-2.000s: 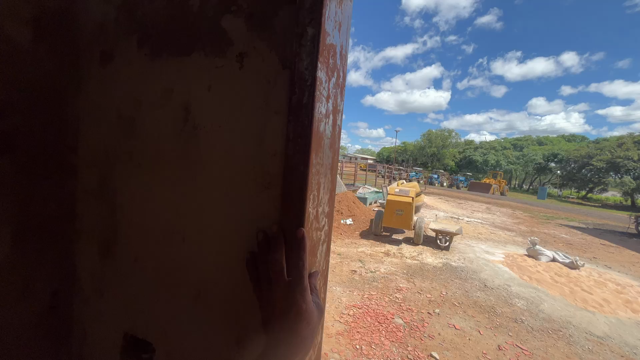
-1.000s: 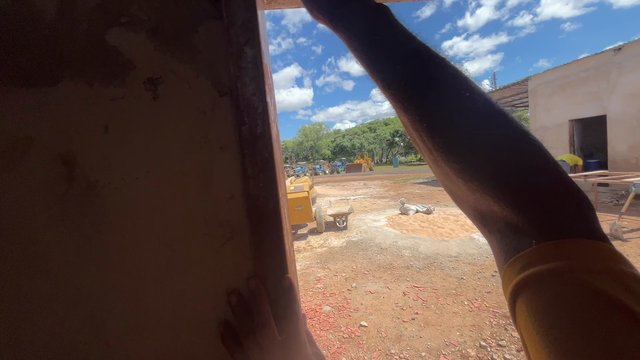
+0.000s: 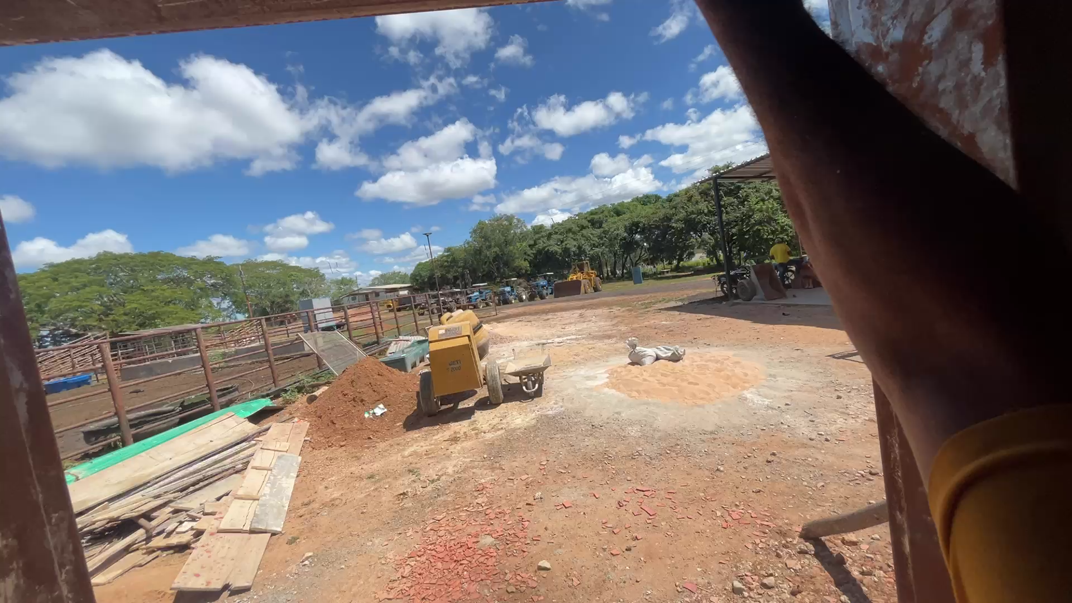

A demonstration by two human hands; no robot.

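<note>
A bare arm with a yellow sleeve [image 3: 1005,502], seemingly my right, reaches up across the right side of the view; its hand lies beyond the top edge. My left hand does not show. Around the view runs a rusty metal frame, with a left upright [image 3: 38,435], a top bar [image 3: 209,18] and a right upright [image 3: 909,502]. Whether either hand touches this frame cannot be seen. Through the opening, a yellow cement mixer [image 3: 455,358] stands on the dirt ground beside a wheelbarrow [image 3: 528,365].
Wooden planks [image 3: 239,519] lie at the lower left near a metal rail fence [image 3: 205,368]. Behind them is a red soil heap [image 3: 360,398]. A pale sack [image 3: 653,352] rests on a sand patch [image 3: 691,378]. A person in yellow [image 3: 780,253] is under a far shelter.
The hand low on the dark panel, visible in both earlier frames, is out of view. The raised arm, first seen one second ago, remains. The view has shifted to the opening, showing the fence and planks.
</note>
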